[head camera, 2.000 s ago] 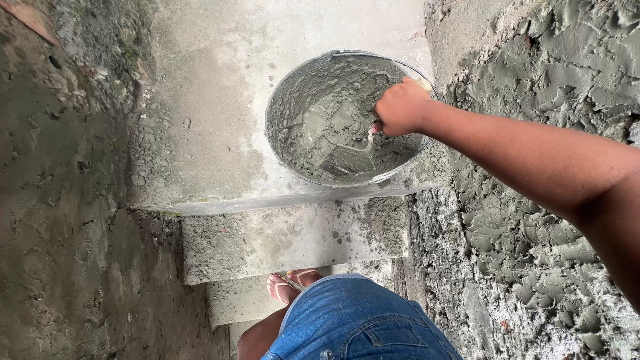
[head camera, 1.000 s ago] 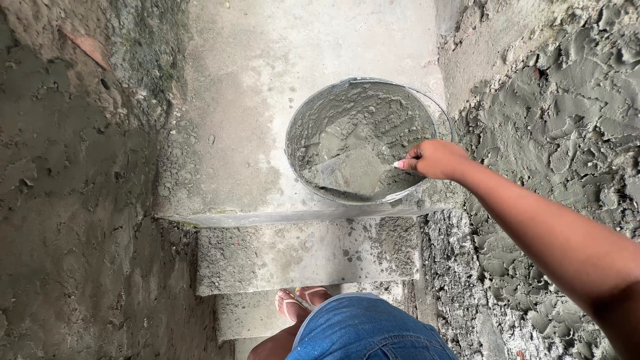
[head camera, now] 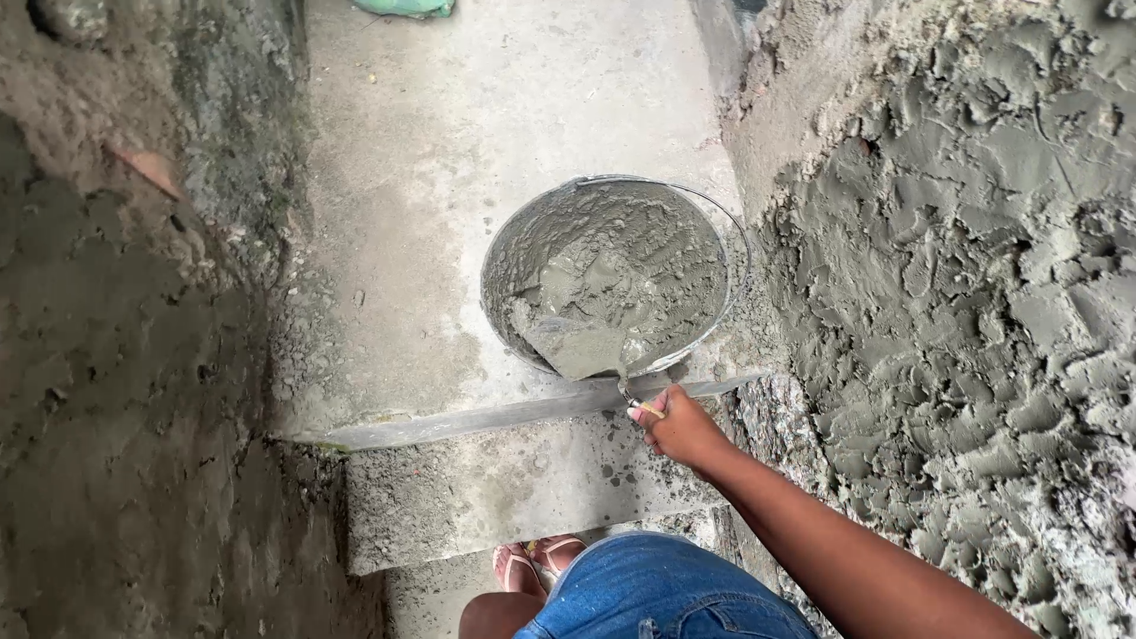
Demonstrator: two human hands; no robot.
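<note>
My right hand (head camera: pixel 682 429) grips the handle of a mason's trowel (head camera: pixel 581 349) at the near side of the bucket. Wet grey mortar lies on the trowel's blade, which is over the near rim. The round bucket (head camera: pixel 738 297) has a wire handle lying to its right and holds more mortar (head camera: pixel 612 275). It stands on a concrete landing. My left hand is out of view.
The bucket is near the edge of the concrete landing (head camera: pixel 390 293); a lower step (head camera: pixel 532 484) and my sandaled feet (head camera: pixel 532 564) are below. Rough mortared walls rise at left (head camera: pixel 133 399) and right (head camera: pixel 958 311). A green bag (head camera: pixel 406 7) lies at the top.
My right hand has moved from the bucket's right side to its near side, drawing the trowel up out of the mortar with a load on its blade.
</note>
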